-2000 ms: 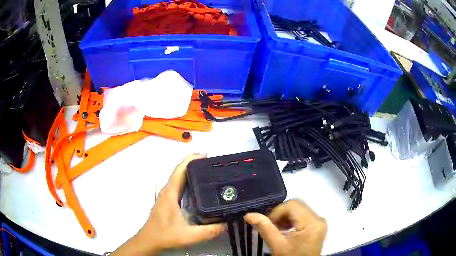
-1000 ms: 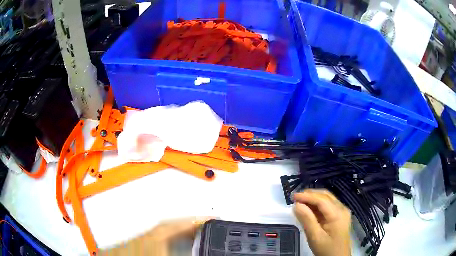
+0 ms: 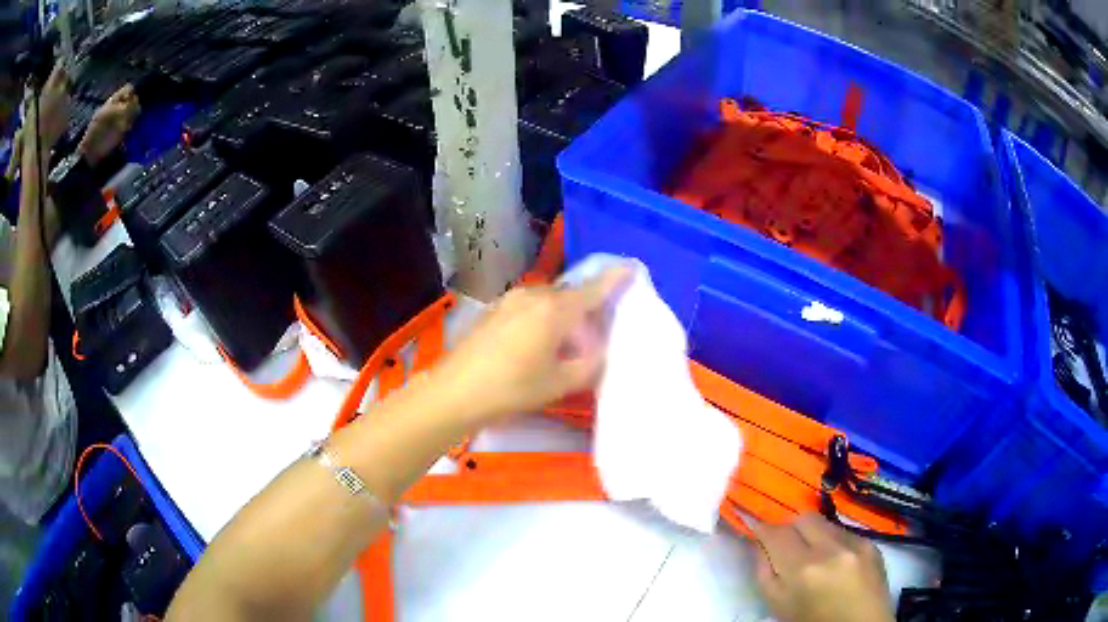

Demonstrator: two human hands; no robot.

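My left hand point(image 3: 535, 346) reaches across the table and pinches the top of a thin white crumpled sheet point(image 3: 666, 419), which hangs down over the orange straps. My right hand point(image 3: 829, 571) is low at the right, its fingertips at the ends of the flat orange straps point(image 3: 778, 456); whether it grips one is unclear. More orange straps point(image 3: 523, 478) lie under and beside my left forearm. The black power bank seen earlier in front of me is not in view.
A blue bin of orange-red straps point(image 3: 790, 292) stands behind, with a second blue bin point(image 3: 1057, 444) at right. Black units point(image 3: 365, 255) stand left of the pale metal post point(image 3: 474, 146). Black cables point(image 3: 996, 559) lie lower right. Another person's arm point(image 3: 30, 243) shows far left.
The view has swung left. My left hand has left the black power bank and taken hold of the white sheet, lifting part of it. My right hand has moved from the cables to the straps.
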